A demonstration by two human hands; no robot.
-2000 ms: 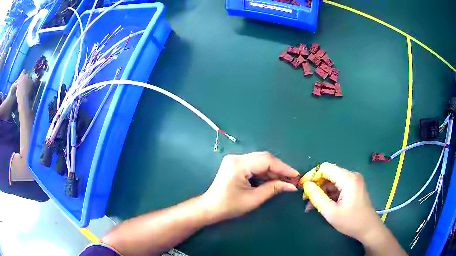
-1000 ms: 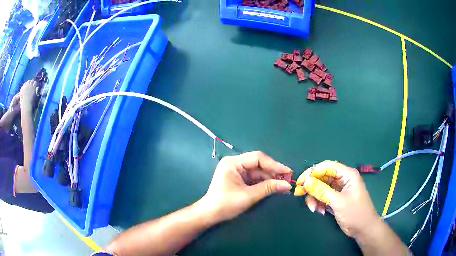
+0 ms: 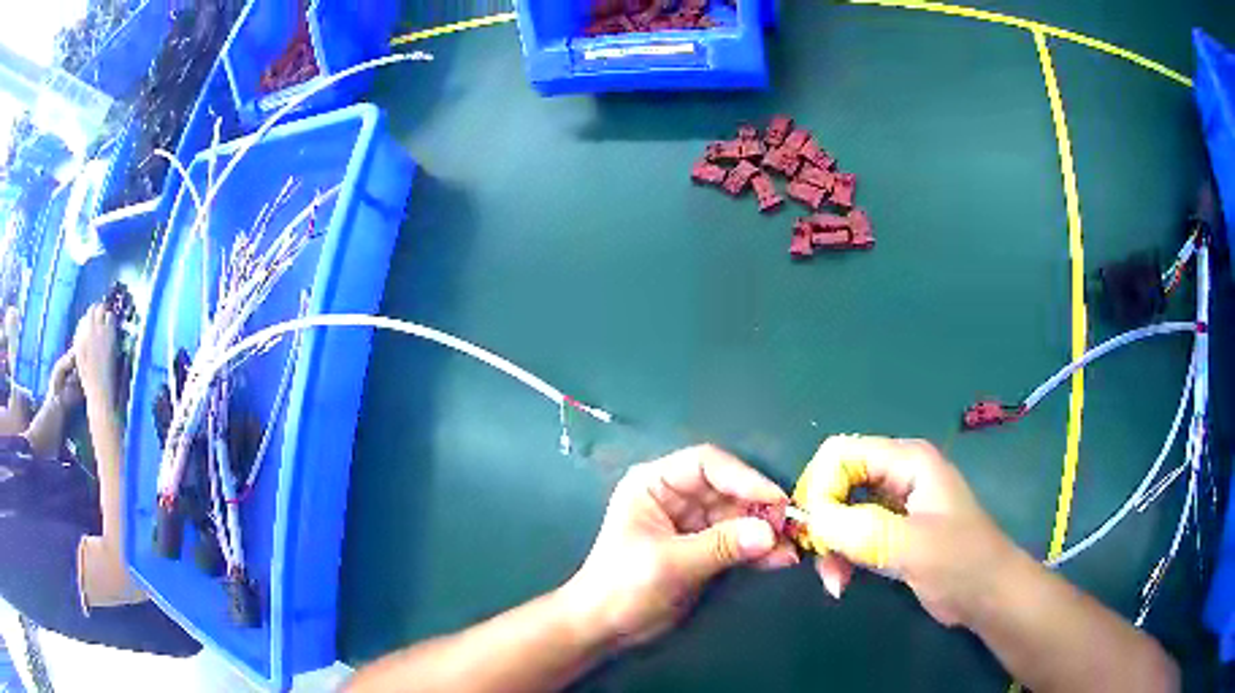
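My left hand [image 3: 684,542] is at the lower middle, its thumb and fingers closed on a red-brown connector housing [image 3: 772,515]. My right hand [image 3: 887,521], with yellow finger cots, meets it from the right and pinches a thin wire end [image 3: 796,515] at the housing. How far the wire sits in the housing is hidden by the fingers. A loose pile of red-brown housings [image 3: 813,183] lies on the green table beyond my hands. A white cable [image 3: 461,349] curves from the large blue tray [image 3: 355,393], its two crimped wire ends bare above my left hand.
A small blue parts bin [image 3: 650,68] with housings stands at the top. At right, a harness [image 3: 1197,352] has a housing [image 3: 991,413] on one branch and a square black connector [image 3: 1132,291], beside a blue tray [image 3: 1215,176]. Another person's arm [image 3: 102,406] is at far left.
The view has shifted, so the table things sit differently in the picture. My hands stay together; the right fingers have closed in on the housing, and a whitish wire piece now shows between them.
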